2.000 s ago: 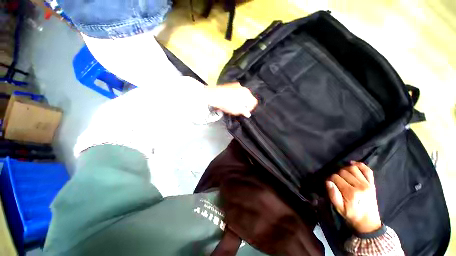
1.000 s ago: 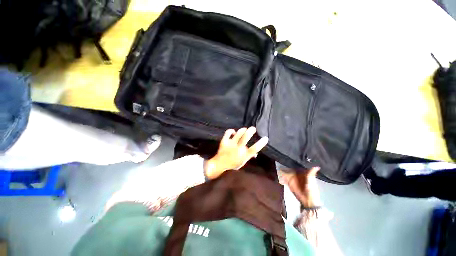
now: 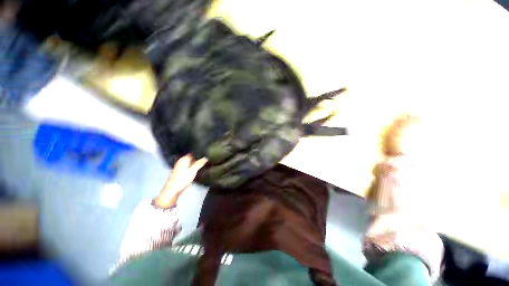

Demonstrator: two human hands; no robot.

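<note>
The camouflage backpack (image 3: 229,106) lies on the table in front of me, its camouflage face up and its lower edge near my apron. Black webbing ends (image 3: 326,131) stick out on its right side. My left hand (image 3: 184,174) is at the bag's lower left edge, with thumb and fingers against it; whether the fingers go under the edge is hidden. My right hand (image 3: 396,137) is away from the bag, over the table to the right, blurred and overexposed; its fingers cannot be made out. The bag's inside is hidden.
The pale table (image 3: 402,61) runs to the right. A dark backpack pile (image 3: 100,19) is at the upper left, next to a seated person's denim (image 3: 25,67). A blue stool (image 3: 81,148) stands at left on the grey floor. A blue bin (image 3: 33,273) is at lower left.
The backpack was open with its black lining showing; now its camouflage face is up and no lining shows. My left hand has moved to its lower left edge. My right hand has moved right.
</note>
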